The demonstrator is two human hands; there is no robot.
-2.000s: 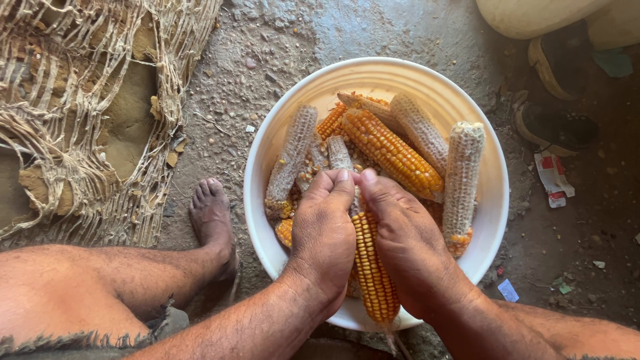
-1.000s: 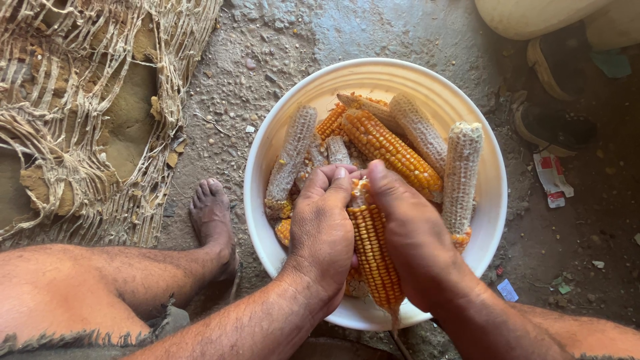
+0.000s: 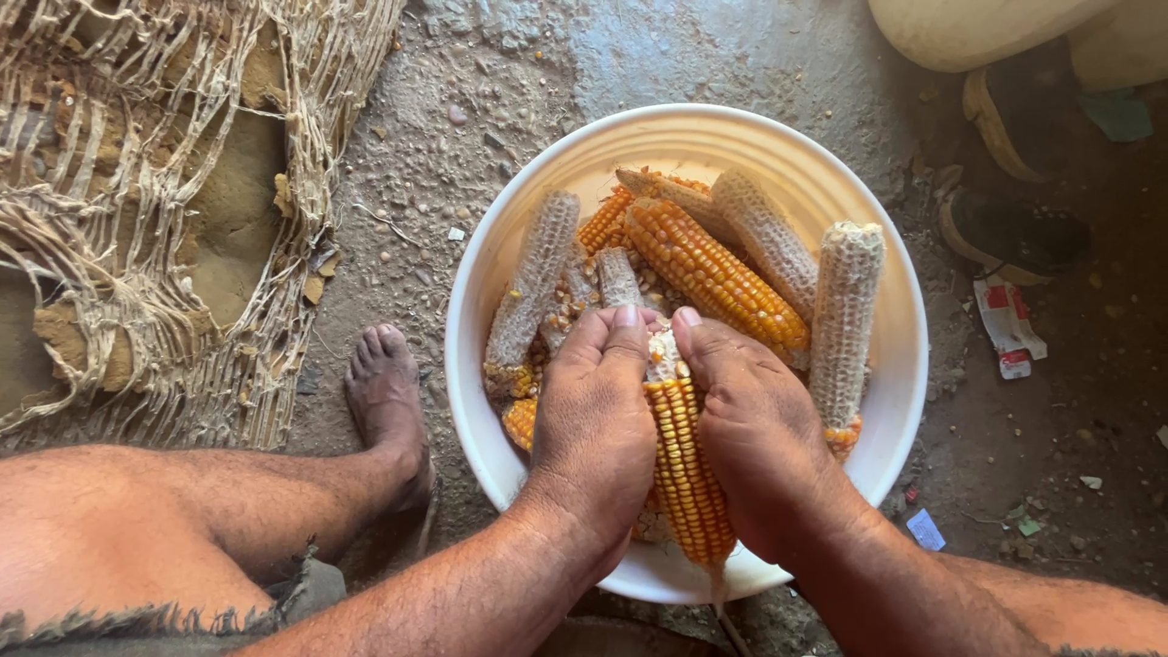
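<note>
Between my left hand (image 3: 598,411) and my right hand (image 3: 762,420) is an ear of yellow corn (image 3: 686,465), gripped from both sides over a white plastic tub (image 3: 459,365). Its far tip is bare of kernels and pale, with my thumbs and fingertips around it; rows of kernels cover the part nearer me, and silk hangs from its near end. In the tub lie an orange ear of corn (image 3: 716,274) with its kernels on and several mostly bare cobs, among them one at the left (image 3: 537,283) and one at the right (image 3: 847,319). Loose kernels show between them.
At the left a torn woven rope cot (image 3: 310,119) spans the rough floor, near my bare foot (image 3: 388,392). Dark shoes (image 3: 1013,233), a pale container (image 3: 967,27), a torn red-and-white wrapper (image 3: 1008,327) and a blue paper scrap (image 3: 925,529) are at the right.
More of the held ear's tip is bare and pale than two seconds ago. My right thumb has shifted slightly along the tip. The other cobs have stayed put.
</note>
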